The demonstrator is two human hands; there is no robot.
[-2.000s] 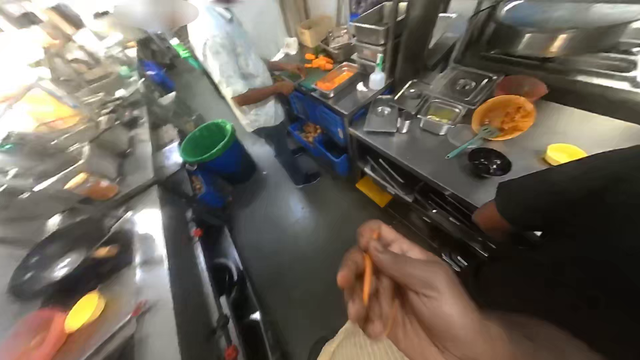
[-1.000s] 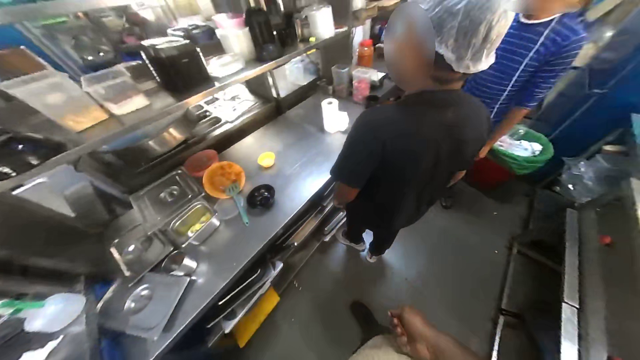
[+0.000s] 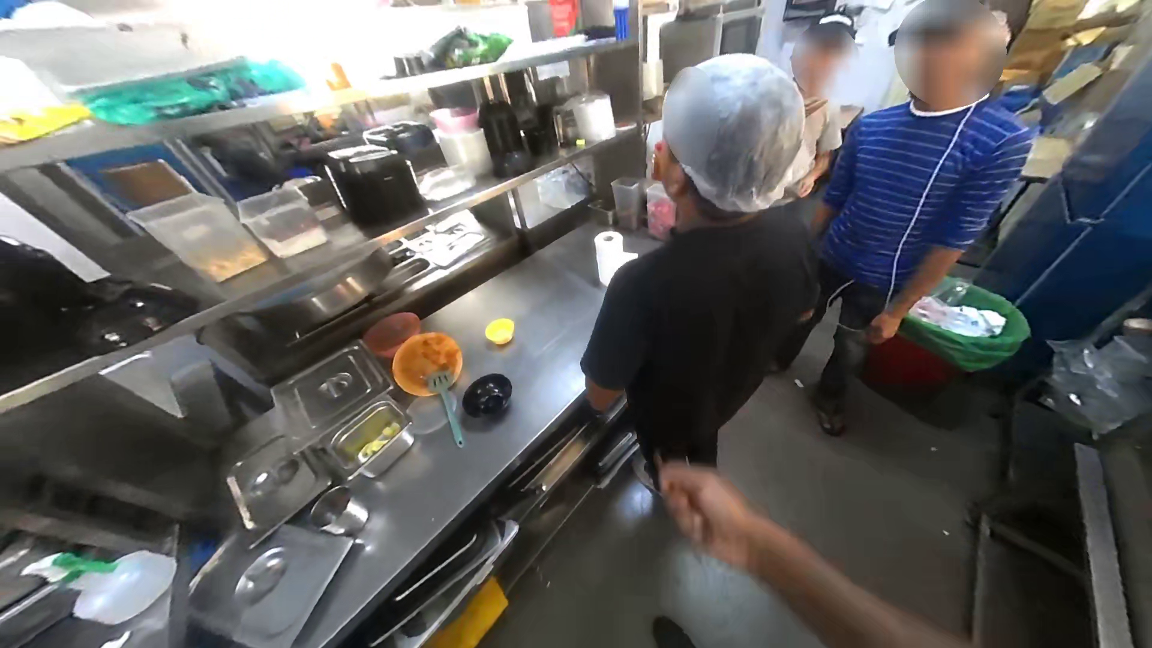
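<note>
My right hand [image 3: 706, 508] reaches in from the lower right, over the floor behind a co-worker in a black shirt. Its fingers are curled with a small orange-brown tip showing at the fingertips; what it holds is too small to name. My left hand is out of view. On the steel counter to the left stand an orange bowl [image 3: 416, 353] with a teal slotted spatula [image 3: 447, 409] in it, a black bowl [image 3: 487, 396], a small yellow bowl [image 3: 499, 331] and a steel pan of yellowish food [image 3: 371, 439].
A co-worker in a black shirt [image 3: 711, 315] stands at the counter [image 3: 531, 378]. Another in a striped blue shirt [image 3: 918, 180] is beside a green-lined bin [image 3: 981, 328]; a third person is farther back. Shelves [image 3: 360, 243] with containers overhang the counter. A metal frame [image 3: 1102, 540] stands at right.
The view has swung far to the right since the oldest frame, where my right hand held a thin orange piece close to the camera. The hand now extends farther out toward the black-shirted co-worker.
</note>
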